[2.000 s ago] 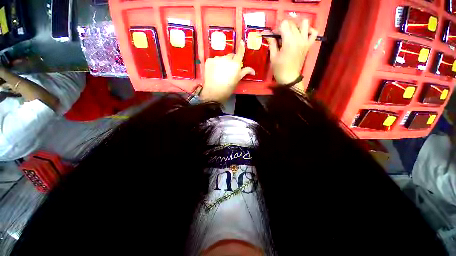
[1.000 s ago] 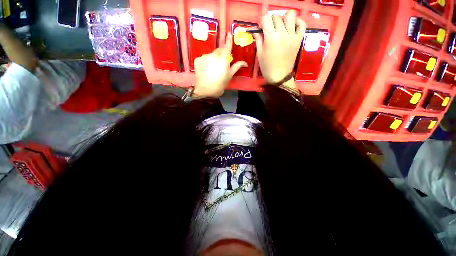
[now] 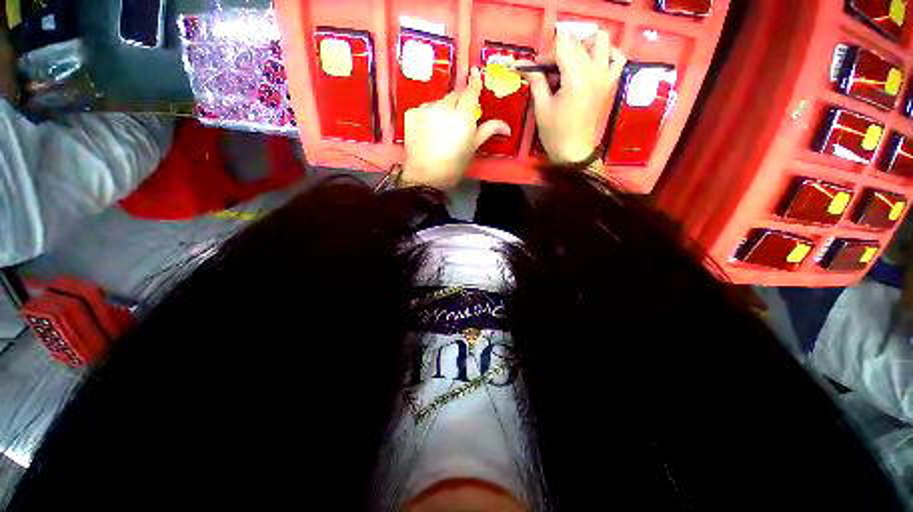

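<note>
A glossy red phone back cover (image 3: pixel 509 122) lies in the third pocket from the left of the coral-red tray's near row. Its yellow patch (image 3: pixel 502 79) is at the far end. My left hand (image 3: pixel 437 138) lies at its left, index finger by the patch and thumb spread over the lower part. My right hand (image 3: pixel 578 100) holds a slim dark tool (image 3: pixel 539 68) with its tip at the patch. The right hand covers most of the fourth pocket. Red covers with pale yellow or glaring patches (image 3: pixel 345 110) lie in the pockets on both sides.
The tray's front wall (image 3: pixel 345 155) is nearest me. Shiny patterned sheets (image 3: pixel 235 72) and a dark-screened phone (image 3: pixel 140 22) lie left of the tray. A neighbouring coral-red tray (image 3: pixel 746 200) with red covers stands at right. A person's pale sleeve (image 3: pixel 75 160) is at left, another person at right.
Both hands and the tool have moved from the fourth pocket's cover to the third's. The tray has shifted right in view. The cover in the rightmost near pocket, hidden before, now shows.
</note>
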